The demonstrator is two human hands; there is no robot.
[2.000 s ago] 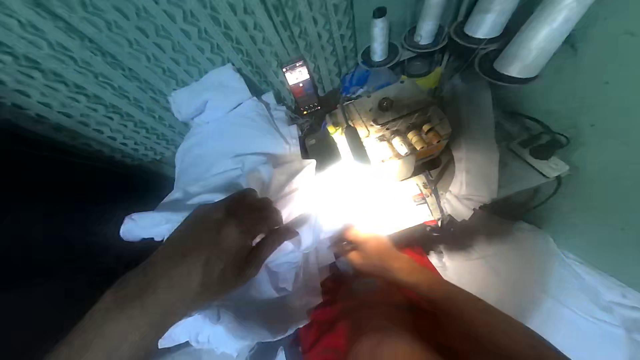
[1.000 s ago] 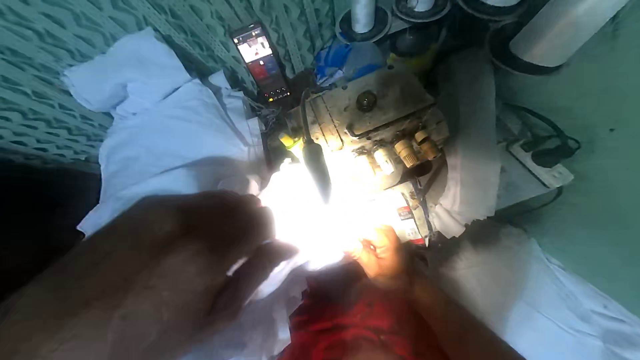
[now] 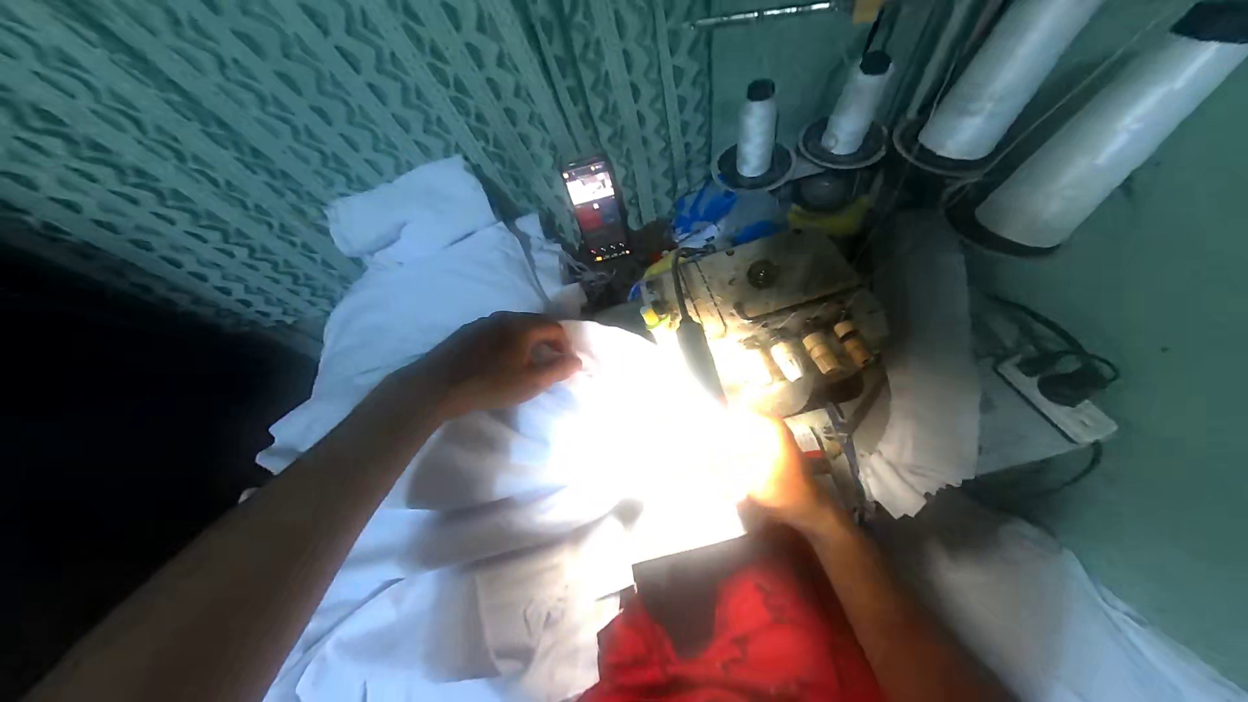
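My left hand pinches the upper left edge of a piece of white fabric between thumb and fingers. The fabric spreads under a bright lamp glare in front of an overlock sewing machine. At the fabric's right side, close to the machine's front, my right hand grips the edge; its fingertips are washed out by the glare. The needle and presser foot area is hidden in that light. A dark lamp stem stands between my hands. Red cloth lies below the fabric.
White garments are piled at the left, near a lit phone. Several white thread cones stand behind the machine. A power strip with cables is at the right, and more white fabric lies at lower right.
My left hand has moved up and away from the lower left, and the fabric now spreads wide between my hands. My right hand stays by the machine's front. The view has shifted.
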